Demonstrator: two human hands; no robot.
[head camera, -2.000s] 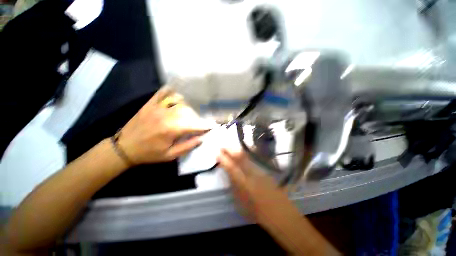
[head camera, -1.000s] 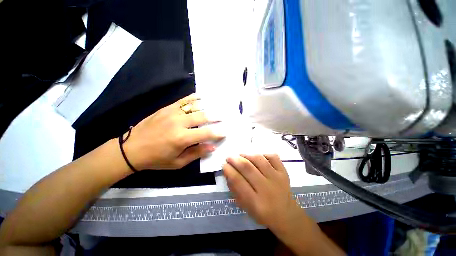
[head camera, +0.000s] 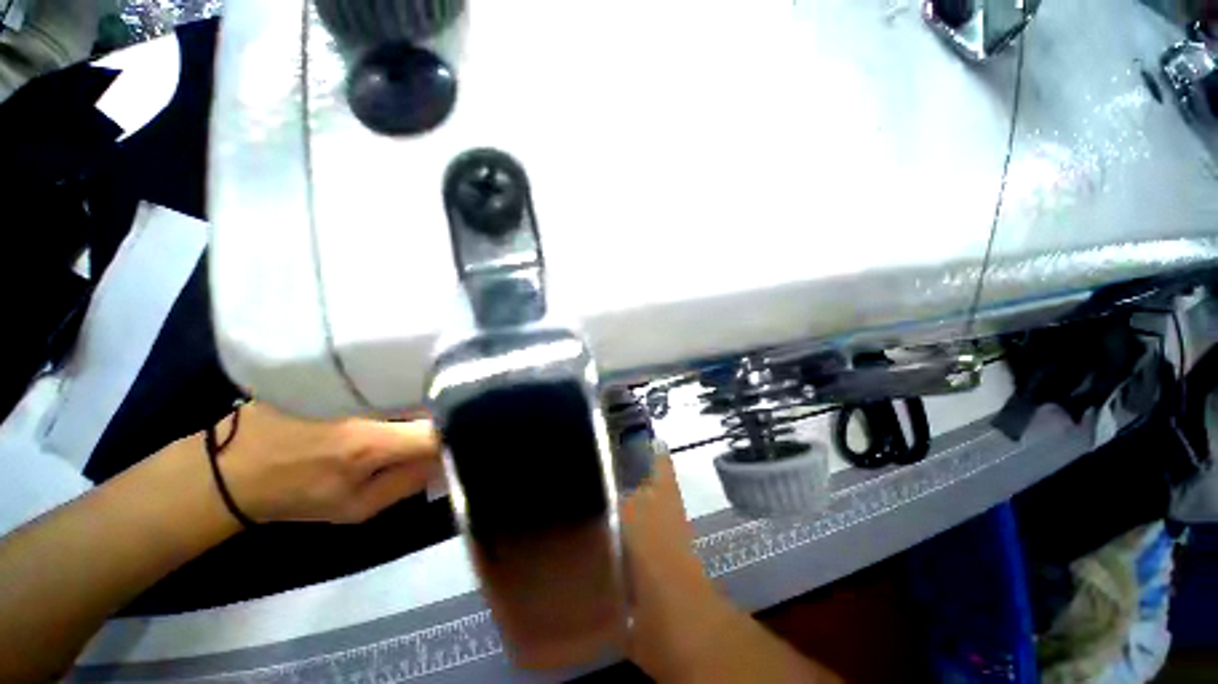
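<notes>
My left hand (head camera: 314, 465), with a dark cord at the wrist, reaches under the sewing machine head (head camera: 748, 160); its fingertips are hidden. My right hand (head camera: 655, 528) is mostly hidden behind a metal-rimmed dark machine part (head camera: 524, 461); only its edge and the forearm show. A small sliver of white cloth (head camera: 437, 484) shows near my left fingers. Black garment cloth (head camera: 160, 414) lies under and beyond my left hand. The needle area and whatever my fingers touch are hidden.
White pieces (head camera: 127, 334) lie on the black cloth at left. Black-handled snips (head camera: 882, 430) and a ribbed grey knob (head camera: 775, 481) are right of my hands. A tape scale (head camera: 855, 515) runs along the table edge. Dark scraps (head camera: 1089, 388) lie at right; something blue (head camera: 982, 588) is below.
The view has shifted, so the machine head now fills the upper middle and covers my fingers. The white piece under both hands, seen a second ago, is almost wholly hidden.
</notes>
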